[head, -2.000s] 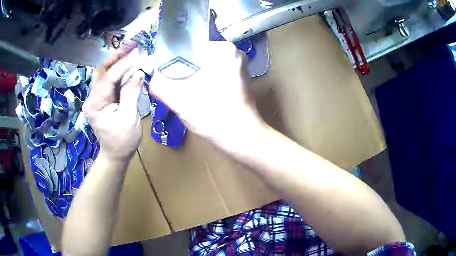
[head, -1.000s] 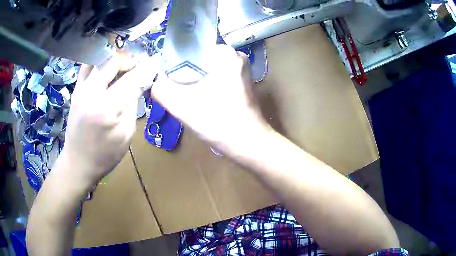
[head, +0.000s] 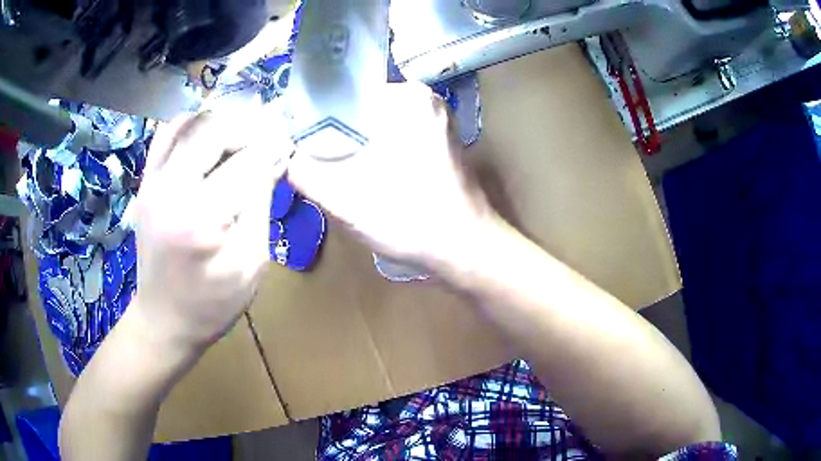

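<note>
My left hand point(head: 207, 212) is at the left of the pale machine head cover point(head: 338, 76), its fingers bent together by the cover's lower edge. My right hand point(head: 387, 171) is partly behind the cover, with its fingertips hidden. What either hand grips, the needle and the presser foot cannot be seen. A blue key-ring pouch point(head: 306, 234) lies on the cardboard between the hands, its metal clasp partly beside my left hand. A grey rounded piece point(head: 402, 270) shows from under my right wrist. Another grey piece point(head: 466, 110) lies behind my right hand.
Brown cardboard point(head: 558, 180) covers the table. Pale and blue strips point(head: 58, 185) are heaped at the left, with blue and grey panels point(head: 85, 297) below them. The white machine body point(head: 540, 40) runs along the back. A red-handled tool point(head: 641, 112) hangs right of the cardboard.
My left hand first moved left and down from the cover, then slightly right, now partly covering the pouch's ring. The grey piece under my right wrist has come into view. My right hand has barely moved.
</note>
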